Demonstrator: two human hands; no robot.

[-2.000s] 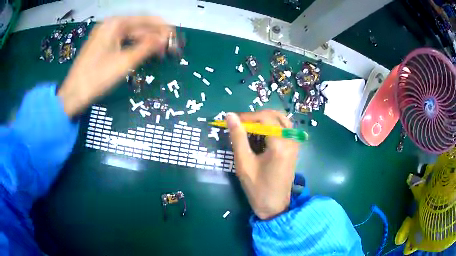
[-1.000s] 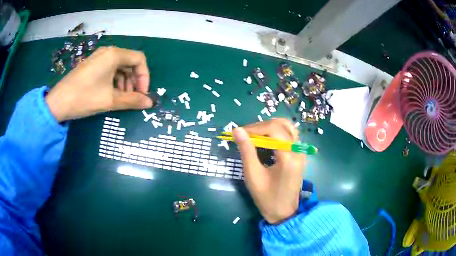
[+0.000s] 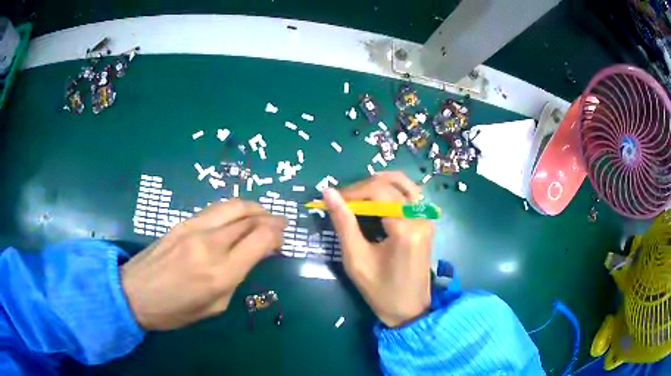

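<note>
My right hand (image 3: 386, 246) grips a slim yellow tool with a green end (image 3: 368, 209), its tip pointing left above the white pieces. My left hand (image 3: 206, 261) is over the rows of small white pieces (image 3: 152, 209) and hides part of them. Its fingertips are pinched together near the tool tip; whether they hold something cannot be seen. Loose white pieces (image 3: 287, 170) lie at random angles beyond the rows, with a small circuit board (image 3: 235, 171) among them. A single wired circuit board (image 3: 262, 299) lies nearest me, with its dark leads towards me.
Board piles lie at upper left (image 3: 99, 84) and upper centre-right (image 3: 450, 128). A white paper (image 3: 506, 156), a pink fan (image 3: 625, 147), a yellow fan (image 3: 644, 308) and a blue cord (image 3: 570, 330) are at right. A white rail (image 3: 221, 33) and post (image 3: 489, 33) stand beyond.
My left hand has moved from the upper left, beyond the rows, down and right to beside the tool tip. My right hand keeps its grip on the yellow tool in about the same place.
</note>
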